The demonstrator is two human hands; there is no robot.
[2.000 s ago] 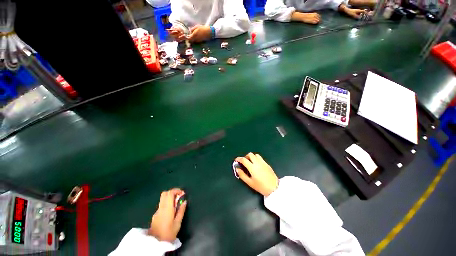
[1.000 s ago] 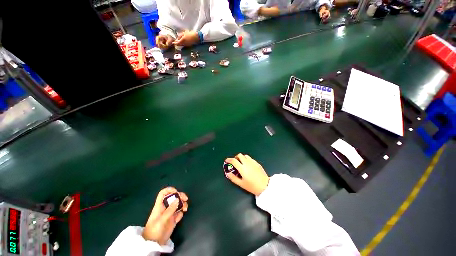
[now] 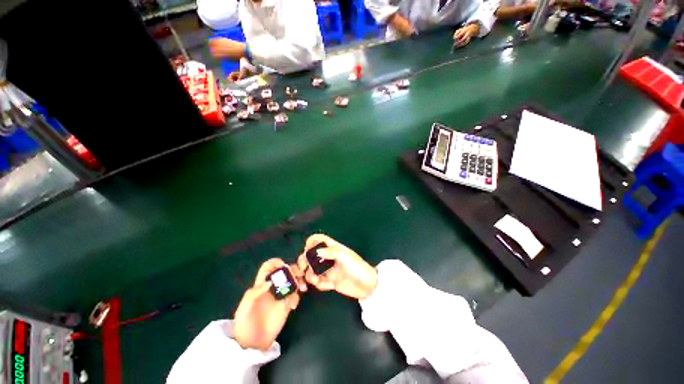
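Note:
My left hand [image 3: 262, 311] holds a dark rounded-square smartwatch unit [image 3: 282, 283] with its face up; its screen shows a white lit patch with some green. My right hand [image 3: 341, 268] holds a second dark smartwatch unit [image 3: 321, 259], partly covered by my fingers, with a small pale mark on it. The two hands are side by side over the green bench, their fingertips close together or touching; I cannot tell which.
A power supply [image 3: 46, 349] with lit digits stands at the left edge, beside red tape [image 3: 112, 345] and thin leads. A black board [image 3: 480, 206] at right bears a calculator [image 3: 461, 157] and white sheet [image 3: 559, 157]. Small parts and a red tray [image 3: 201, 94] lie across the bench, near workers.
My right hand has moved left and my hands have come together. The left unit's screen now faces up, lit. The worker opposite has shifted and reaches toward the heap of parts.

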